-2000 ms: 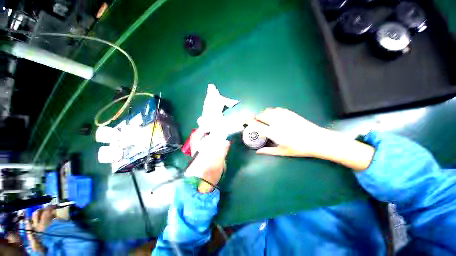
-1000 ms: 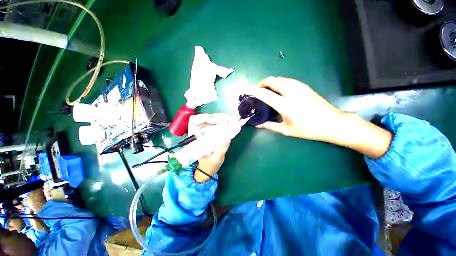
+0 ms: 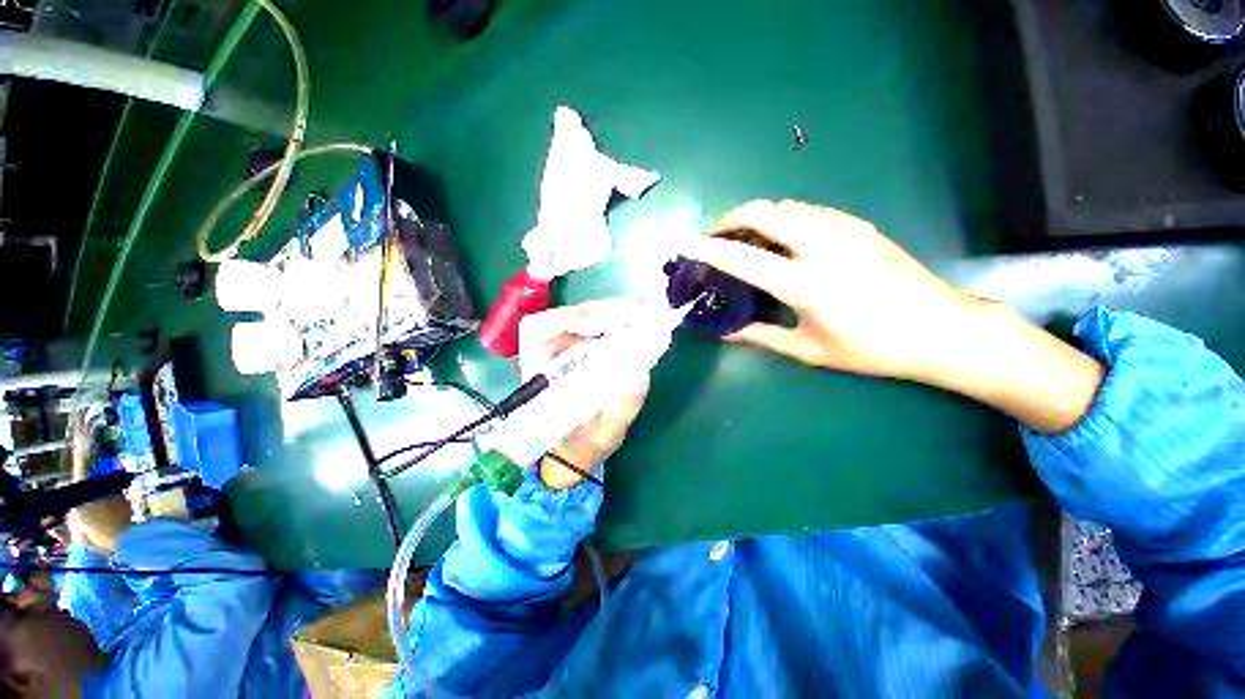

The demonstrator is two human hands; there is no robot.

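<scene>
My right hand (image 3: 833, 287) holds a round black part (image 3: 710, 298) on its side above the green mat, its face turned to the left. My left hand (image 3: 594, 396) is closed around a clear dispensing syringe (image 3: 553, 407). The syringe's pale tip is at the part's face; whether it touches I cannot tell. A green adapter (image 3: 496, 471) sits at the syringe's rear, with a clear air hose (image 3: 404, 574) running down from it. A thin black lead (image 3: 523, 395) lies along the syringe.
A red glue bottle (image 3: 513, 314) and a white cloth (image 3: 576, 191) lie left of the part. A boxy controller (image 3: 376, 280) with white bottles (image 3: 253, 287) stands further left. A black parts tray (image 3: 1113, 164) is at upper right. Another person's blue sleeve (image 3: 184, 601) shows at lower left.
Since two seconds ago the part's silver face has turned from view and the syringe tip has come to it. Since one second ago the view has shifted slightly; both hands keep their holds.
</scene>
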